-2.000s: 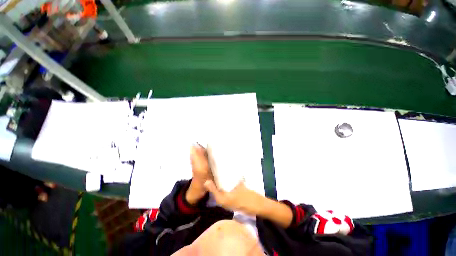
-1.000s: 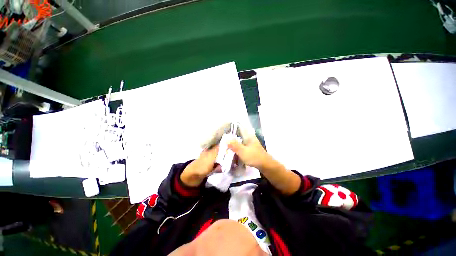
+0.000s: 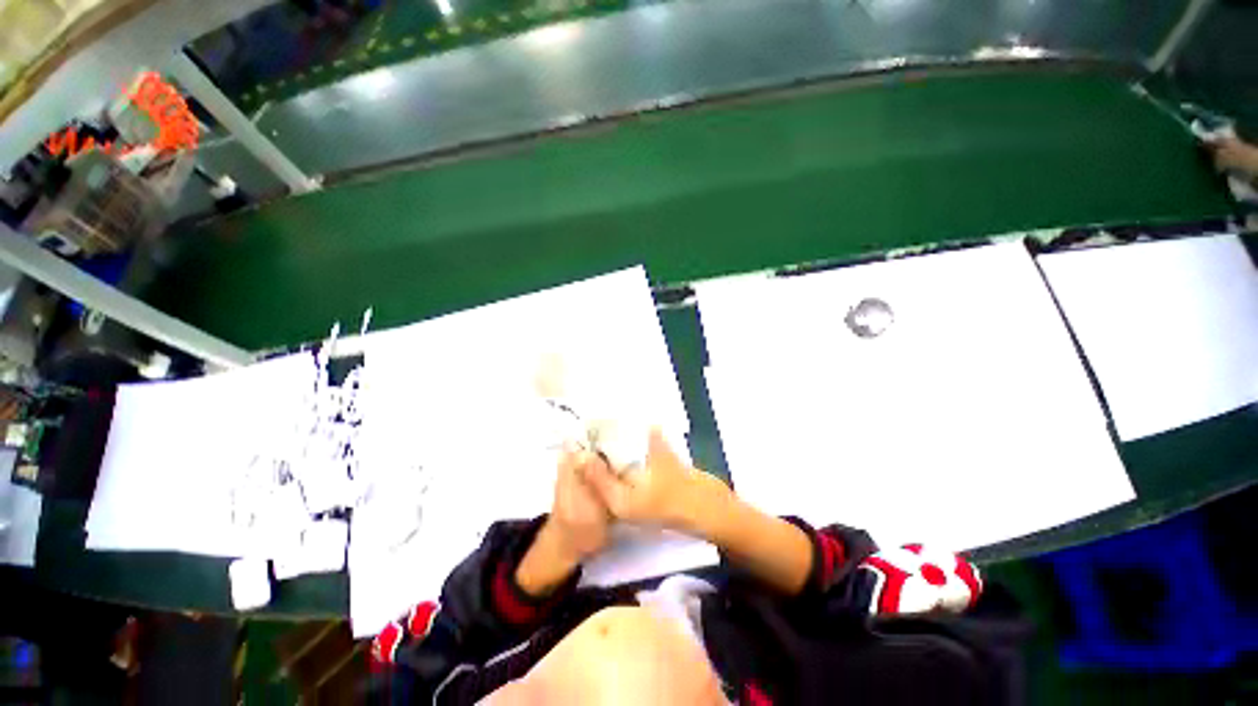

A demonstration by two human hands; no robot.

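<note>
My left hand (image 3: 577,508) and my right hand (image 3: 672,486) meet over the middle white sheet (image 3: 483,359), in front of my lap. Both are closed around a pale, crumpled cleaning cloth (image 3: 624,444), which blends into the white sheet. A thin dark line shows at the cloth's upper left. Whether a white unit is inside the cloth is hidden by the fingers and blur. A tangled pile of white adapters and cords (image 3: 324,455) lies on the left-hand sheet, with white blocks (image 3: 251,583) at its front edge.
A round metal dish (image 3: 869,319) sits on the right-hand sheet (image 3: 924,414). The green conveyor (image 3: 621,179) runs beyond the bench. Another person's hand (image 3: 1237,156) is at the far right edge by a white item. Metal posts stand at left; a blue stool (image 3: 1138,593) is below right.
The head view has shifted. The white block seen between my hands one second ago is no longer visible; my hands are closer together around the cloth. Another person's hand has appeared at far right.
</note>
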